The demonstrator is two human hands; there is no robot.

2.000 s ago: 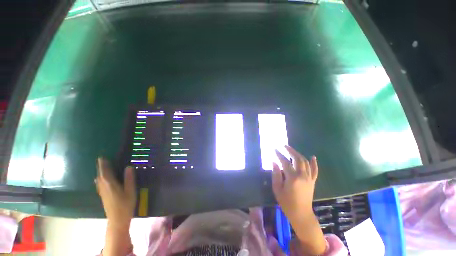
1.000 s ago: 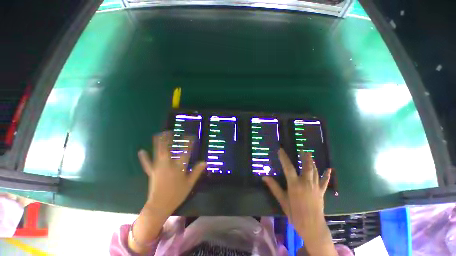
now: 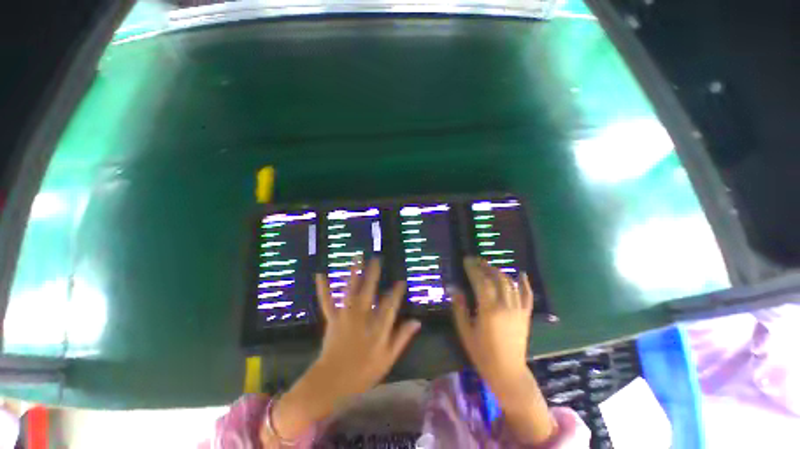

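Note:
Several smartphones lie side by side in the black phone tray [image 3: 250, 302] on the green mat. All show black test menu screens with green and white lines. The leftmost smartphone [image 3: 285, 263] is uncovered. My left hand [image 3: 355, 338], fingers spread, is over the lower part of the second smartphone [image 3: 351, 232]. The third smartphone [image 3: 425, 245] shows between my hands. My right hand [image 3: 498, 324] is over the lower part of the rightmost smartphone [image 3: 496, 232], fingers apart. Neither hand grips anything. Whether the fingertips touch the glass cannot be told.
Yellow tape markers [image 3: 265, 184] sit above and below the tray's left end. The green mat [image 3: 351, 123] shows bright reflections at both sides. A blue crate [image 3: 668, 359] with black slotted racks and a white paper sheet [image 3: 636, 414] is at lower right. Dark frames flank the mat.
The two white screens on the right have turned to test menus like the others. My left hand has moved from the tray's left end, over the first smartphone, to the second. The view has shifted.

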